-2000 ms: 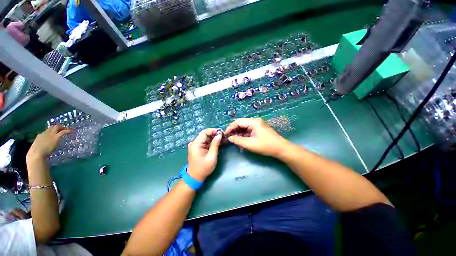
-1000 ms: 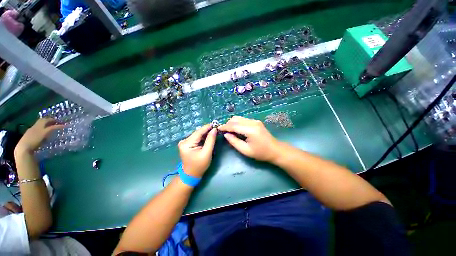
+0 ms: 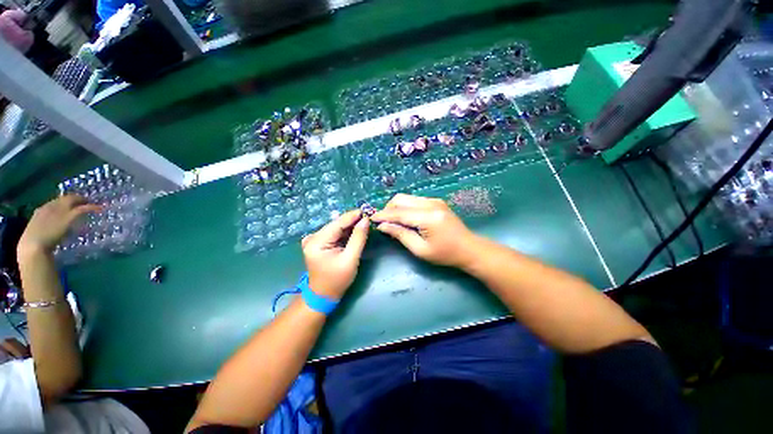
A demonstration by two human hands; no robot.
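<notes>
My left hand point(image 3: 336, 254), with a blue wrist strap point(image 3: 318, 295), pinches a small dark and shiny round assembly point(image 3: 367, 209) between thumb and forefinger. My right hand point(image 3: 424, 227) meets it from the right, with its fingertips at the assembly. Whether the right fingers hold a tiny piece of their own is too small to tell. A loose pile of tiny copper-coloured screws point(image 3: 475, 201) lies on the green mat just beyond my right hand.
A clear tray point(image 3: 288, 212) bears heaped assemblies point(image 3: 288, 140). Another tray point(image 3: 373, 169) holds pinkish parts. A grey electric screwdriver point(image 3: 661, 76) hangs before a green box point(image 3: 597, 80). At left are a person's arm point(image 3: 51, 297), a side tray point(image 3: 119, 225) and a loose part point(image 3: 157, 273).
Both hands have shifted slightly away from me and stay together at the assembly. The screwdriver has swung a little. The view has shifted slightly.
</notes>
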